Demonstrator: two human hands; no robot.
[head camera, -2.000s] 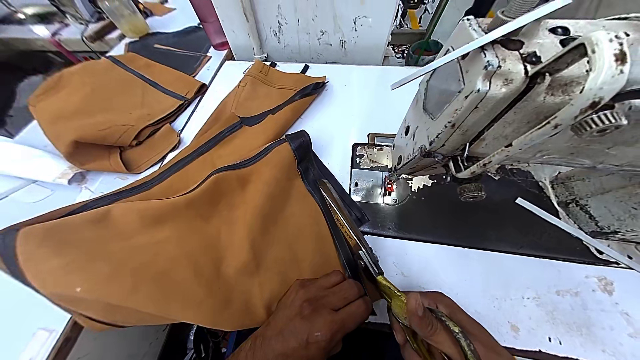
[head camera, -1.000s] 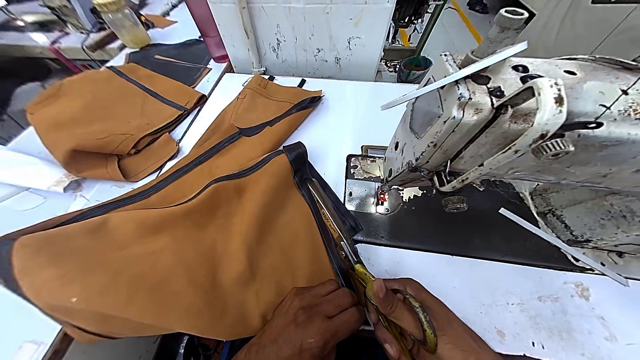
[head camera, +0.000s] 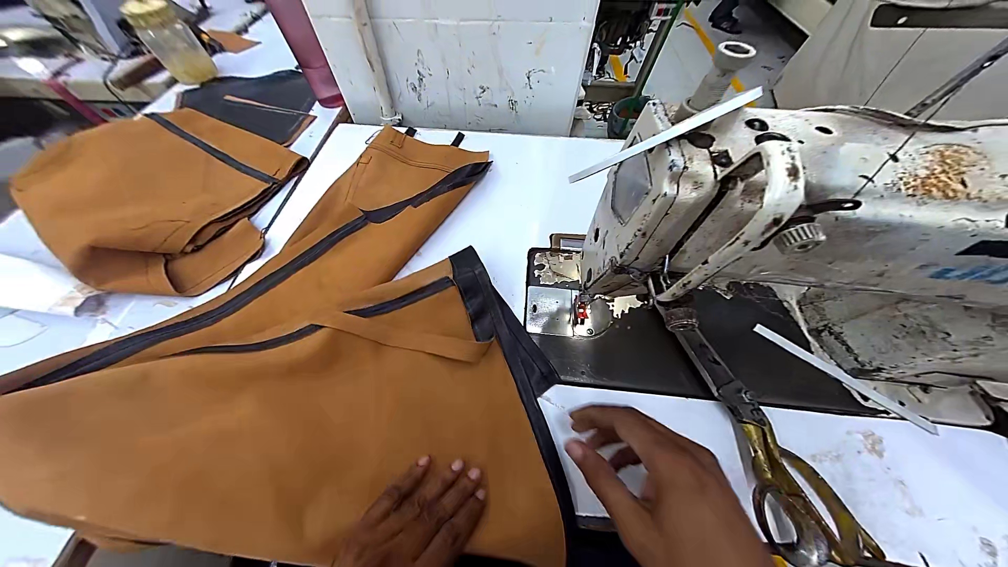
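Note:
A brown fabric garment piece with black trim (head camera: 315, 425) lies spread over the white table, its black-bound corner near the sewing machine's needle plate. My left hand (head camera: 429, 508) rests flat on its lower part, fingers spread. Just right of the black edge, my right hand (head camera: 654, 480) is held empty with curved fingers, thumb and index apart. Farther right, fabric shears with brass-coloured handles (head camera: 760, 441) lie on the table, their blades reaching over the dark machine bed. A narrow brown flap (head camera: 402, 335) lies folded across the cloth near the corner.
The worn white sewing machine (head camera: 787, 205) fills the right side. White strips lie on its head (head camera: 665, 135) and beside its bed (head camera: 843, 378). More folded brown fabric (head camera: 134, 205) and a jar (head camera: 169, 43) are at upper left. A white panel (head camera: 472, 71) stands behind the table.
My right hand has let go of the shears, which now lie to its right. My left hand has gone from gripping the black edge to lying flat on the cloth, where a flap is now folded over.

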